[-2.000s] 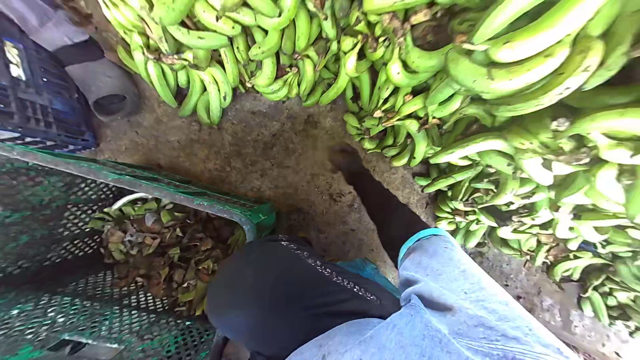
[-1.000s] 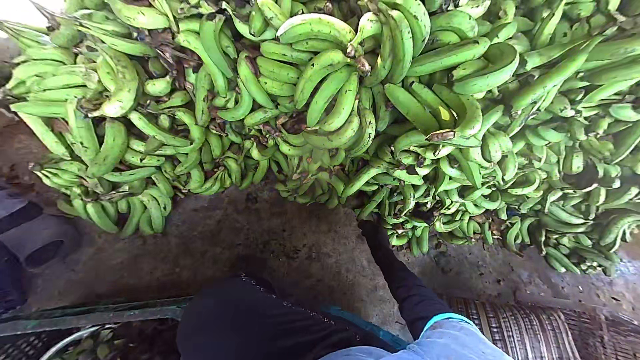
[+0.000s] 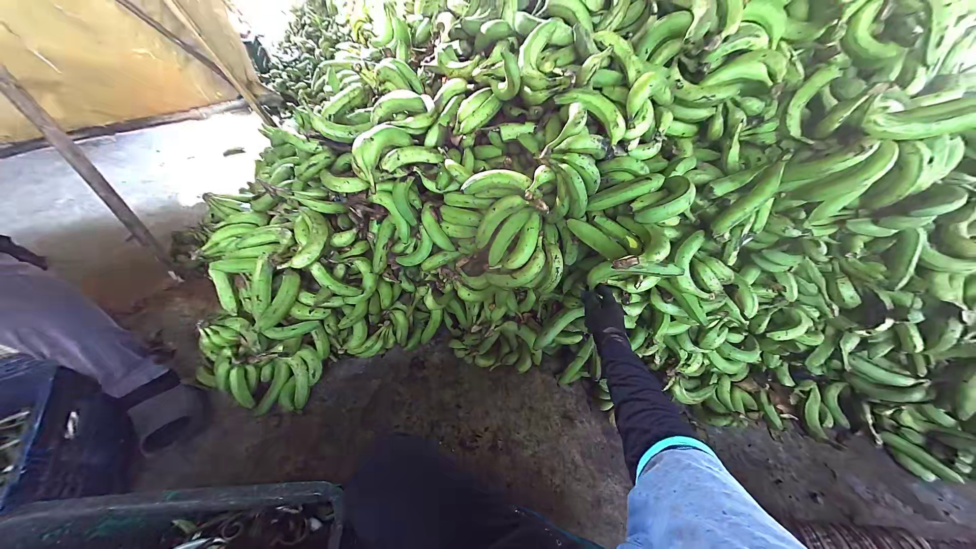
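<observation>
A large heap of green plantains (image 3: 496, 191) fills the upper and right parts of the head view. My right hand (image 3: 605, 311), in a dark glove below a black sleeve and a light blue cuffed garment, reaches to the lower front of the heap. Its fingers touch or lie against a green plantain bunch (image 3: 633, 268); whether they close on it is hidden. My left hand is out of the frame.
A green plastic crate (image 3: 175, 499) holding plant scraps stands at the lower left, with a dark blue crate (image 3: 76, 427) beyond it. Another person's leg (image 3: 76, 328) is at the left. A slanting pole (image 3: 91, 168) stands behind on the concrete floor.
My right hand has moved from over the bare floor to the front of the plantain heap. The view has swung up and shows more of the heap.
</observation>
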